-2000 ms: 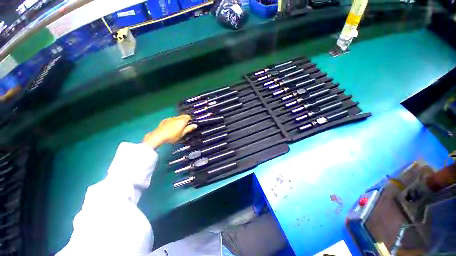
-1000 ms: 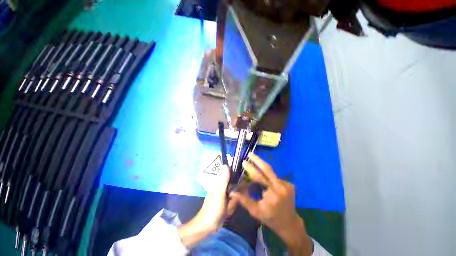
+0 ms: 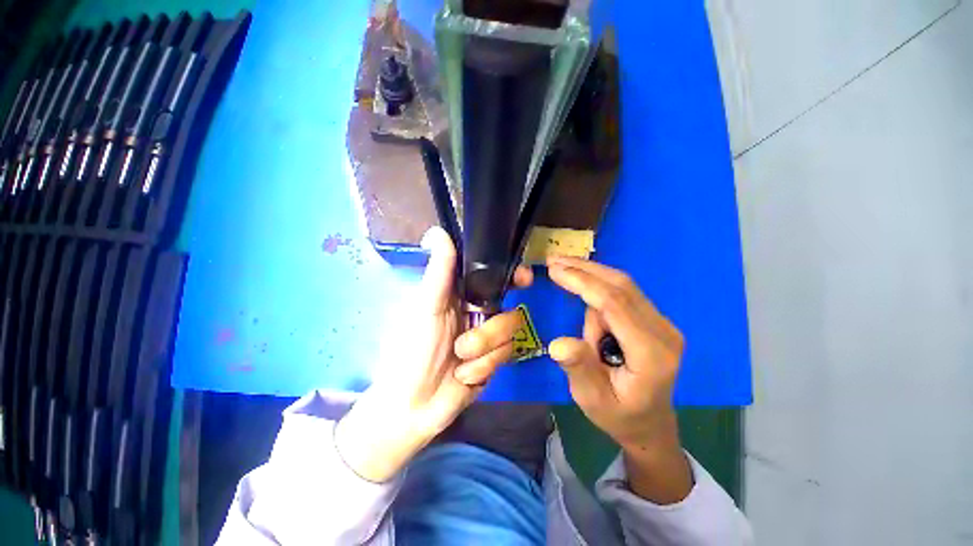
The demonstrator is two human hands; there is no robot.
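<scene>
My left hand (image 3: 411,363) is below the press guard, its fingers closed around the silver end of a rod assembly (image 3: 477,318). A thin black arm (image 3: 440,192) runs up from beside its thumb over the press base. My right hand (image 3: 629,368) is to the right, with a short black handle (image 3: 611,350) held in its curled fingers. Its index fingertip is at the pale strip on the base's front edge (image 3: 576,244). The clear, green-edged press guard (image 3: 453,75) hides the working point and the rod's upper part.
The brown press base (image 3: 395,197) carries a black post (image 3: 395,85) left of the guard. The blue table (image 3: 277,309) bears a yellow warning label (image 3: 525,335) between my hands. The slotted black tray (image 3: 96,237) with silver-tipped rods is at the left. Grey floor shows at the right.
My left hand has left the tray and come to the press. The view has turned to the press and moved closer. My right hand has moved away from the left, showing the black handle.
</scene>
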